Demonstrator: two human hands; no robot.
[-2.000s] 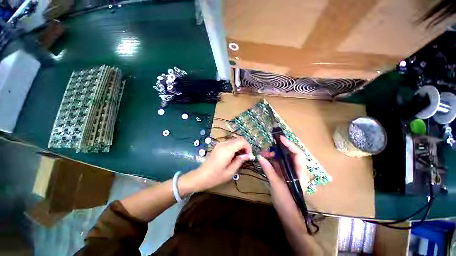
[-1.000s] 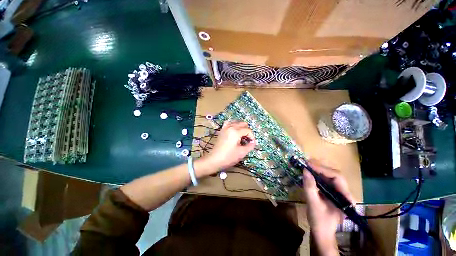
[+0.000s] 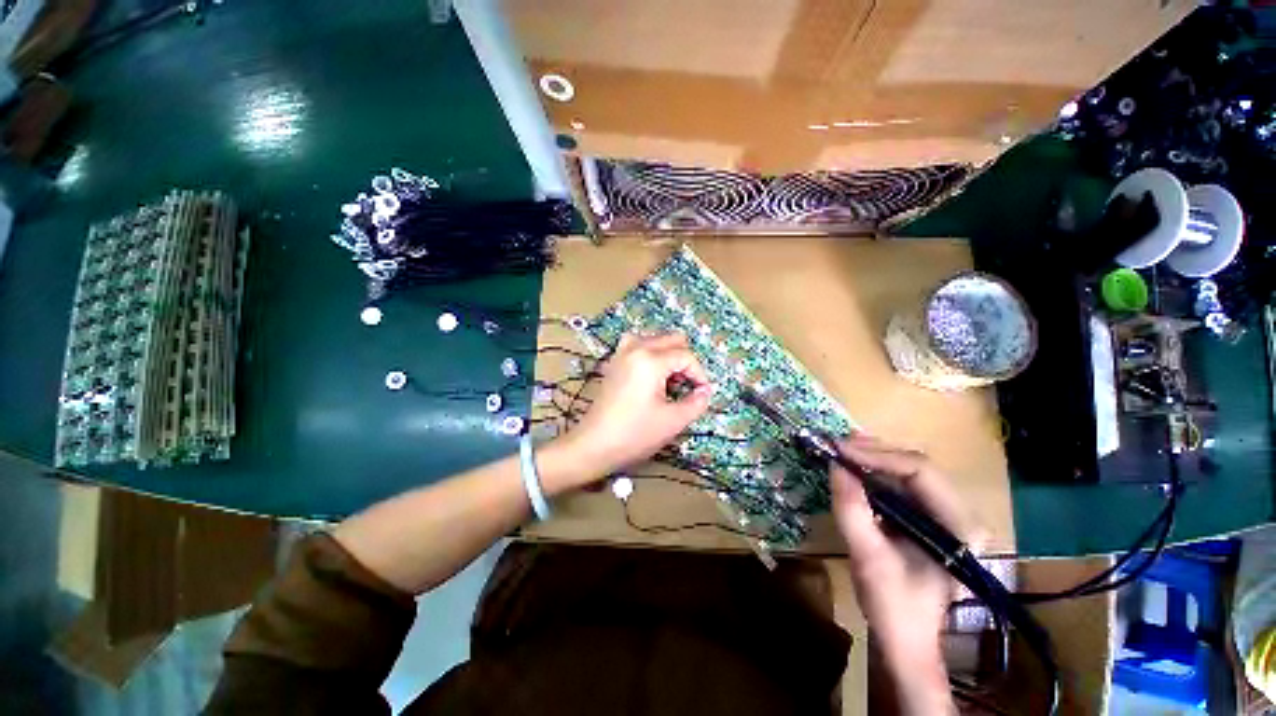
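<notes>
The green-and-cream PCB panel (image 3: 742, 357) lies slanted on the cardboard mat (image 3: 868, 280). My right hand (image 3: 903, 539) holds the black soldering iron (image 3: 917, 520), its tip pointing up-left over the middle of the panel. My left hand (image 3: 647, 406) is over the panel's left part with thumb and fingertips pinched together; whether a thin wire is between them is too small to tell. Several dark leads with white discs (image 3: 514, 425) run from the panel's left edge onto the green mat. One lead with a disc (image 3: 624, 488) curves below my left hand.
A lead bundle (image 3: 462, 238) and a panel stack (image 3: 147, 329) are at left. A round pot (image 3: 980, 329) stands right of the panel. A soldering station (image 3: 1161, 392), green cap (image 3: 1124, 290) and wire reel (image 3: 1147, 220) are at right. A cardboard screen (image 3: 840, 84) stands behind.
Since two seconds ago my hands have moved apart; my left hand is over the panel and the iron points at it. In the last second the iron tip has moved slightly up-left.
</notes>
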